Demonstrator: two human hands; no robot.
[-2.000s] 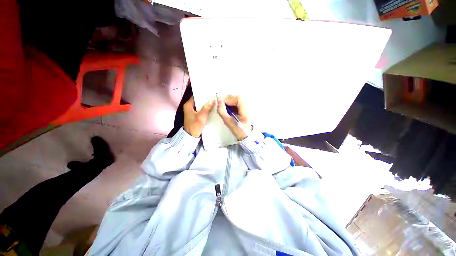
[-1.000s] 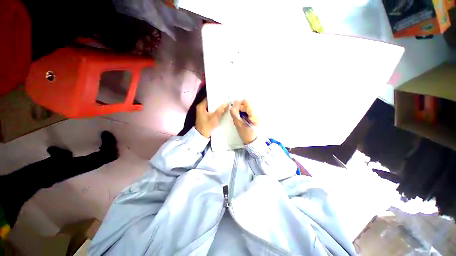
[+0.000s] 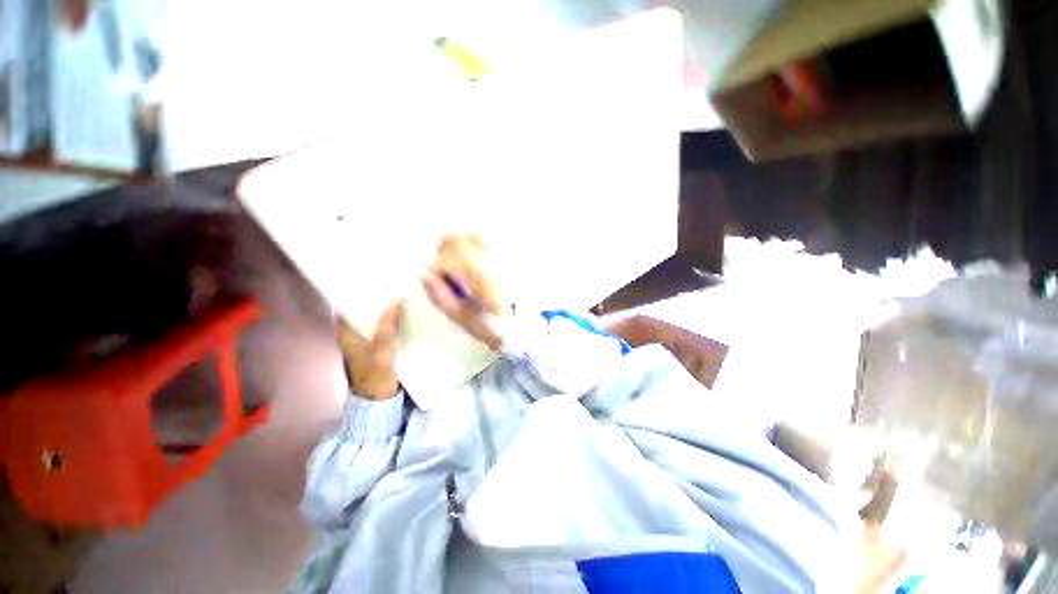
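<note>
A large open record book (image 3: 557,151) with overexposed white pages lies on my lap, its far part towards the white table. My left hand (image 3: 374,352) holds the book's near left edge, thumb on the page. My right hand (image 3: 469,287) is on the page, closed around a thin dark pen (image 3: 455,285). The pen tip and any writing under it are washed out by glare.
An orange-red stool (image 3: 87,447) stands on the floor at left. An open brown carton (image 3: 760,110) is at upper right with something red inside. A yellow-green strip (image 3: 463,57) lies beyond the book. Clear plastic (image 3: 963,383) covers a carton at right. A hand shows at lower right.
The view has swung, so the book and both hands appear further left and tilted. The stool appears lower. The orange product box and the dark-clothed leg have left the view. My right hand still holds the pen.
</note>
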